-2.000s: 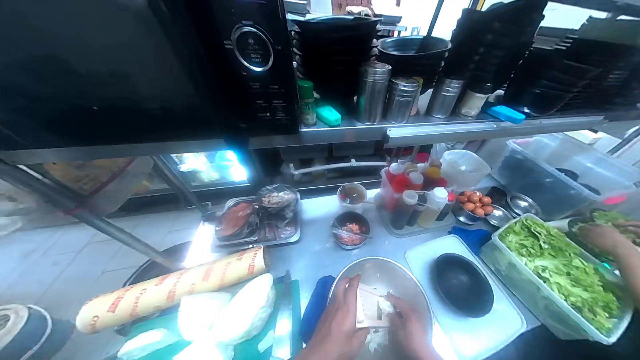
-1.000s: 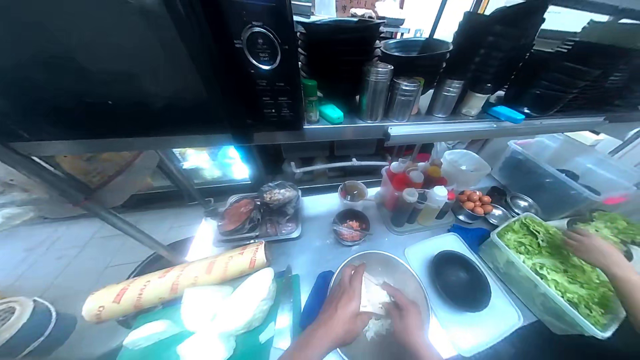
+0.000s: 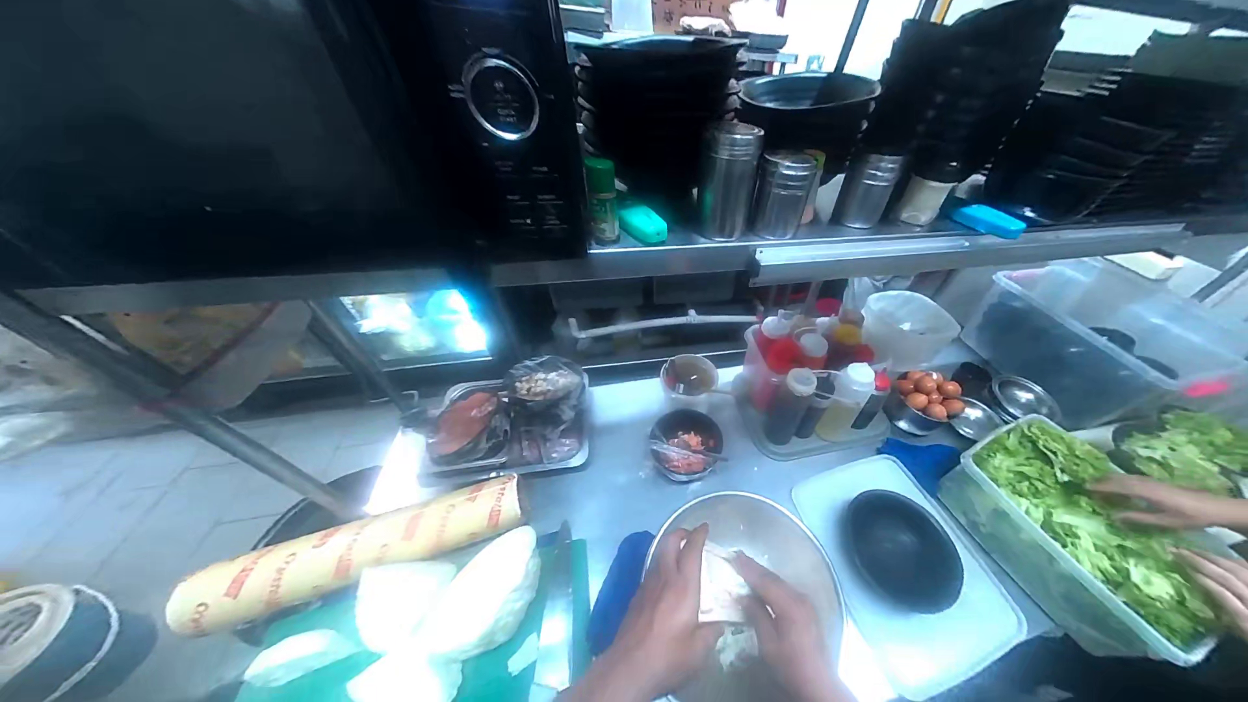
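Observation:
Over a round metal bowl [image 3: 814,546], my left hand [image 3: 673,609] and my right hand [image 3: 780,619] hold a pale, whitish food piece [image 3: 720,585] between them. More pale bits lie in the bowl below. What exactly the piece is, I cannot tell. To the left, a knife [image 3: 558,614] rests on a green cutting board [image 3: 497,668] beside large white cut vegetable pieces [image 3: 483,595]. A blue cloth [image 3: 619,590] lies between board and bowl. Right of the bowl, a black oval dish [image 3: 902,551] sits on a white lid or tray [image 3: 994,624].
A co-worker's hands [image 3: 1160,502] are in a plastic bin of chopped lettuce [image 3: 1072,575]. Behind my bowl stand a small bowl of pinkish food [image 3: 686,444], sauce bottles [image 3: 788,405] and eggs [image 3: 931,395]. A printed roll [image 3: 351,556] lies left. A shelf [image 3: 673,258] with a microwave [image 3: 292,136] crosses above.
My hands stay over the bowl with the pale piece, their fingers shifting around it. The co-worker's hand has moved over the lettuce, and a second hand now shows there.

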